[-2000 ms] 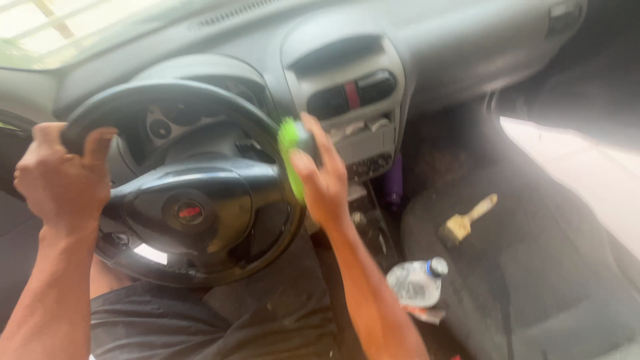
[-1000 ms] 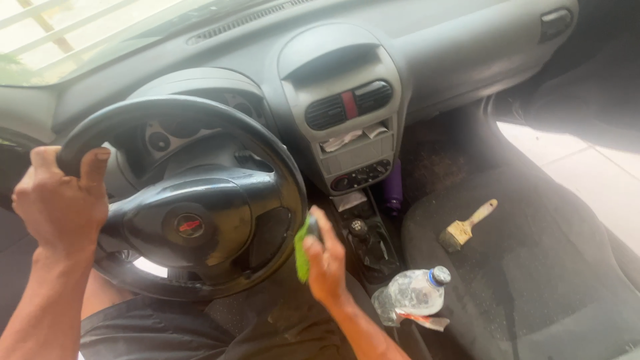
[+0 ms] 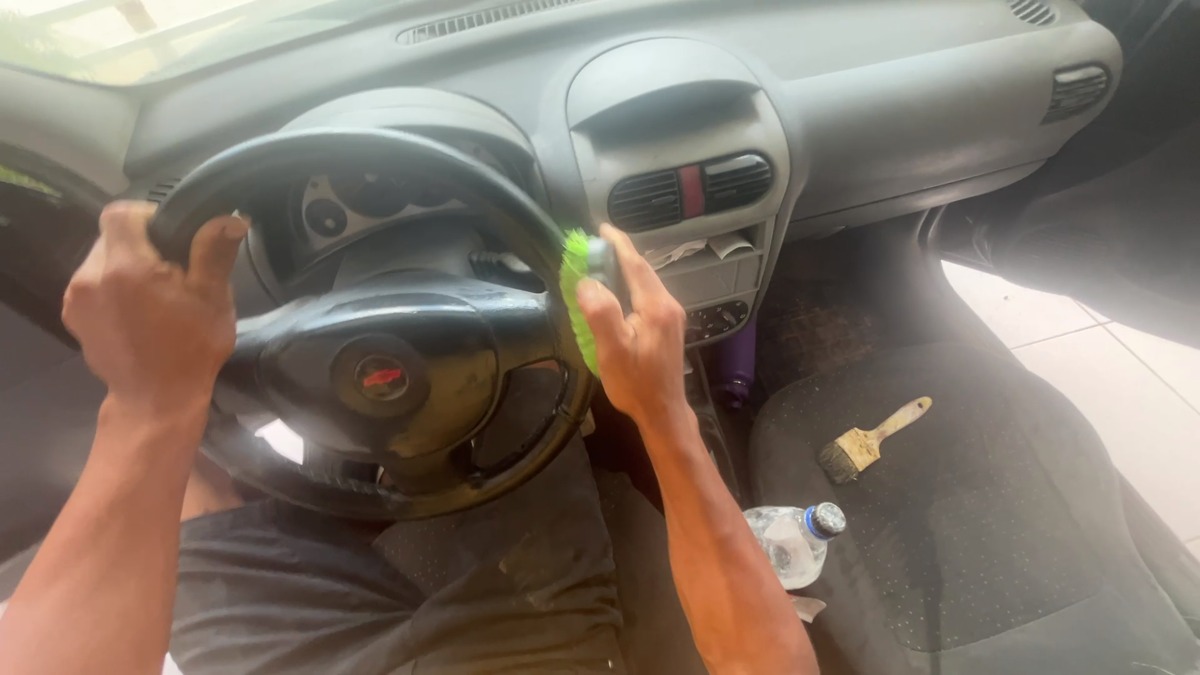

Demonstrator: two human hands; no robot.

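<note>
My left hand [image 3: 155, 300] is closed around the left side of the rim of a black car steering wheel [image 3: 375, 145], its thumb over the inner edge. In my right hand [image 3: 637, 328] is a scrub brush with green bristles [image 3: 578, 300] and a grey back. Those bristles rest against the right side of the rim. A red emblem [image 3: 382, 377] marks the hub, and the spokes look glossy.
On the dark passenger seat [image 3: 994, 525] lies a paintbrush [image 3: 874, 439] with a pale handle. A clear plastic bottle [image 3: 792, 544] leans beside that seat, near my right forearm. A purple bottle [image 3: 738, 361] stands by the centre console [image 3: 717, 272], below the air vents.
My right hand, with the green brush in it, has moved up from beside the lower right of the wheel back to the rim's right side. My left hand has stayed on the rim.
</note>
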